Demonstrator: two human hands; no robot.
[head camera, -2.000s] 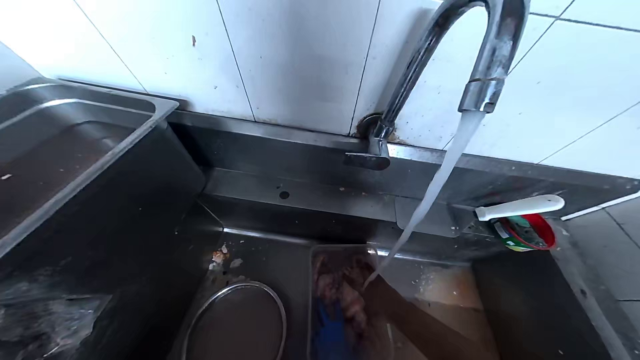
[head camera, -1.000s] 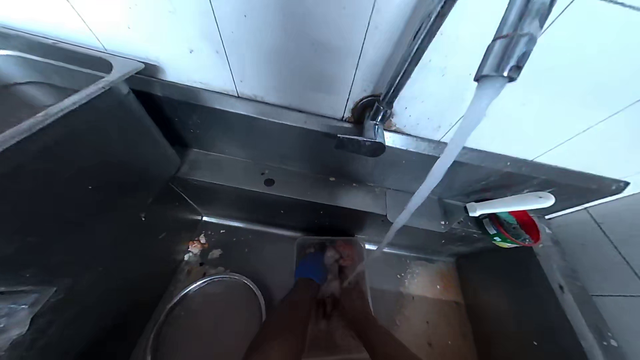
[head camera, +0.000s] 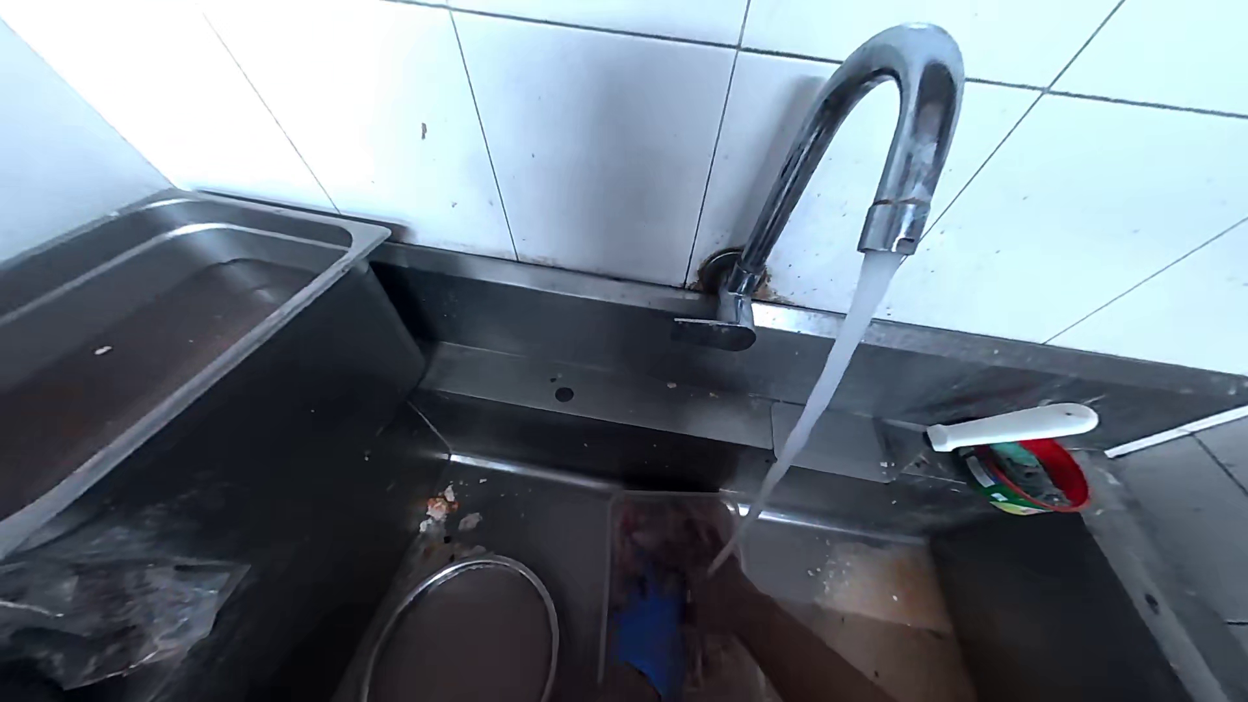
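Low in the steel sink, my left hand (head camera: 648, 624), with something blue around it, reaches into a rectangular clear container (head camera: 612, 585). My right hand (head camera: 717, 575) is in the same container, its forearm coming from the lower right. Reddish, dark contents (head camera: 673, 526) lie around the fingers; blur and shadow hide what they are and whether either hand grips them. Water from the chrome faucet (head camera: 897, 219) falls in a stream (head camera: 829, 380) onto the right hand's side of the container.
A round metal-rimmed vessel (head camera: 553, 624) stands left of the container, near food scraps (head camera: 439, 509). A deep steel pan (head camera: 312, 288) and clear plastic (head camera: 127, 604) are at left. On the right ledge, a white handle (head camera: 1014, 427) lies over a red-rimmed green tub (head camera: 1063, 473). White tiles back the sink.
Water runs throughout. One second ago both forearms showed reaching into the container; now the left forearm is mostly out of view or hidden. The view has shifted, with more faucet and left pan visible.
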